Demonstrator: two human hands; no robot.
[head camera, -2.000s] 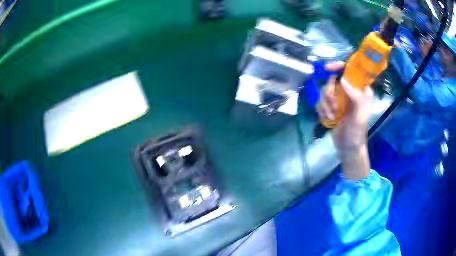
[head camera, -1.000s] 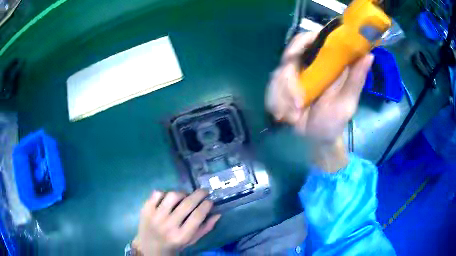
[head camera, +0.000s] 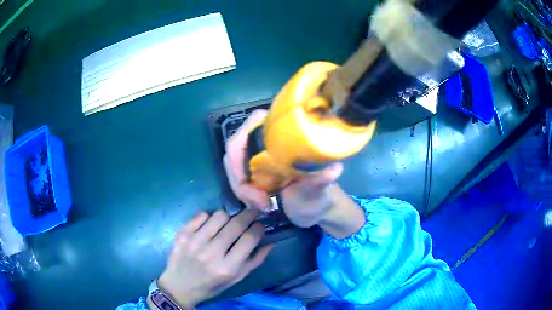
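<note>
The yellow-orange electric screwdriver (head camera: 308, 127) is upright over the black device housing (head camera: 232, 124), seen from its cable end. My right hand (head camera: 296, 194) is closed around its body. The driver and the hand cover most of the housing, and the tip is hidden. The housing lies open in its dark fixture, with a small white patch showing. My left hand (head camera: 212, 254) rests at the housing's lower left edge, fingers on the rim; whether it grips the housing is hidden.
A cream-white paper stack (head camera: 158, 63) lies at the upper left. A small blue bin (head camera: 57, 181) with dark contents stands at the left, beside clear plastic. The feeder box (head camera: 423, 106) is partly hidden behind the cable. A blue bin (head camera: 484, 91) stands right of it.
My right hand has brought the screwdriver from the upper right to over the housing. My left hand came in to the housing's lower edge and has stayed there. The view has shifted.
</note>
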